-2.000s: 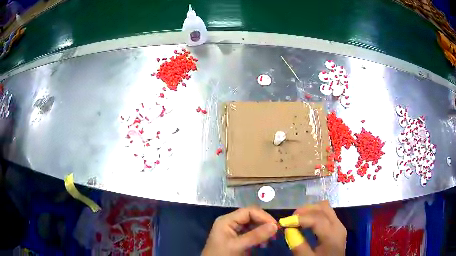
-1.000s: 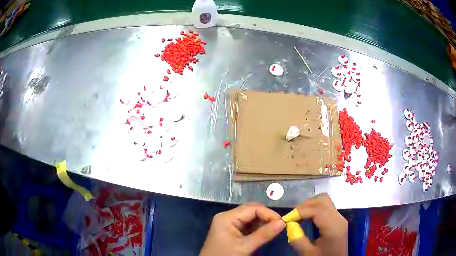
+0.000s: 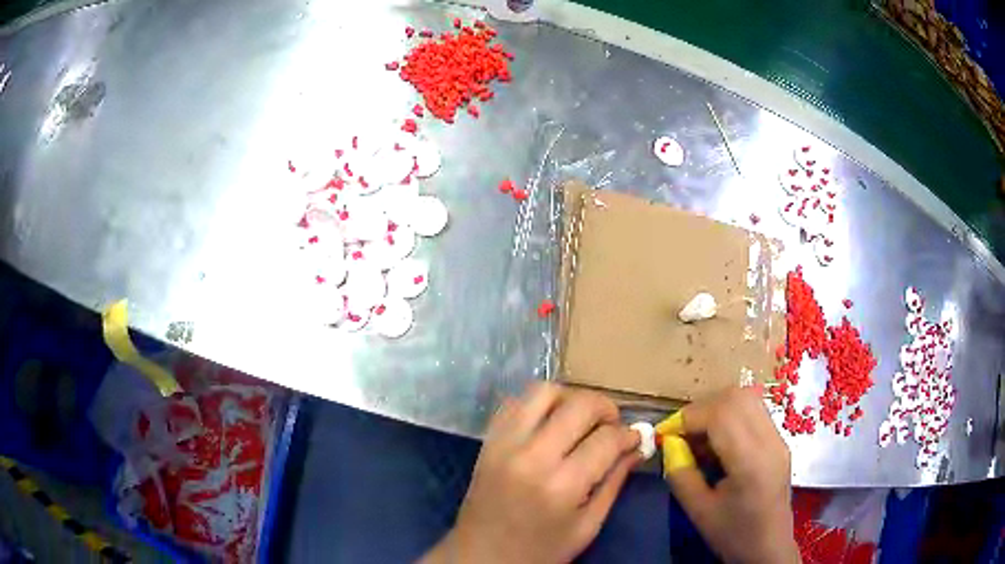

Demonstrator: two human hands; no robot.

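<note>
My left hand (image 3: pixel 551 474) is at the table's front edge, its thumb and forefinger closed on a white disc (image 3: pixel 644 440). My right hand (image 3: pixel 733 468) is close beside it, with yellow finger cots (image 3: pixel 678 452) on thumb and forefinger. Its fingertips pinch a tiny red piece (image 3: pixel 660 440) against or right beside the disc. The cardboard pad (image 3: pixel 650 286) lies just beyond my hands, with a white lump (image 3: pixel 696 307) on it. Whether a thin stick is in my right hand cannot be seen.
Red pieces are heaped at the back (image 3: pixel 455 72) and right of the pad (image 3: pixel 843 369). Discs with red pieces lie at left (image 3: pixel 380 237), beyond the pad and far right (image 3: pixel 924 375). A yellow tape strip (image 3: pixel 134 350) hangs at front left. Blue bins (image 3: pixel 281 468) stand below.
My hands have moved up to the table edge, and the white disc there is now in my left fingers. The view has shifted and tilted; the glue bottle is almost out of view.
</note>
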